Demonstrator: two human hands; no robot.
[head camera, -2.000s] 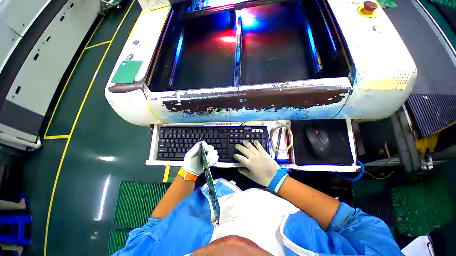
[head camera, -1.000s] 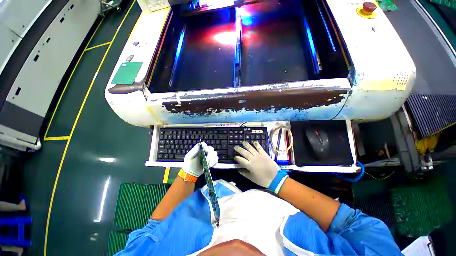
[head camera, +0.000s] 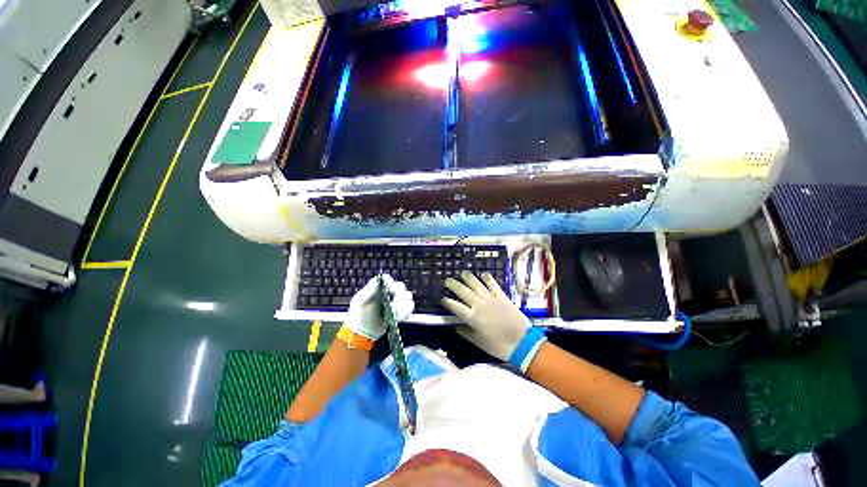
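My left hand (head camera: 378, 304), in a white glove with an orange wrist band, grips the upper end of a circuit board (head camera: 398, 366) held edge-on as a thin dark green strip over the apron. My right hand (head camera: 488, 316), in a white glove with a blue cuff band, rests with its fingers spread on the right part of the black keyboard (head camera: 361, 271) and holds nothing. The inspection machine (head camera: 475, 211) stands ahead, its dark bay lit red and blue, with a metal bar down the middle.
A black mouse (head camera: 602, 271) lies on a dark pad at the right of the keyboard tray (head camera: 673, 276), beside a coiled pale cable (head camera: 532, 268). A red emergency stop button (head camera: 699, 21) is at the machine's top right. Green ridged blocks (head camera: 255, 404) stand low at the left.
Both hands and the board stay almost in place. The red and blue glow in the bay has changed shape. The view has shifted very slightly.
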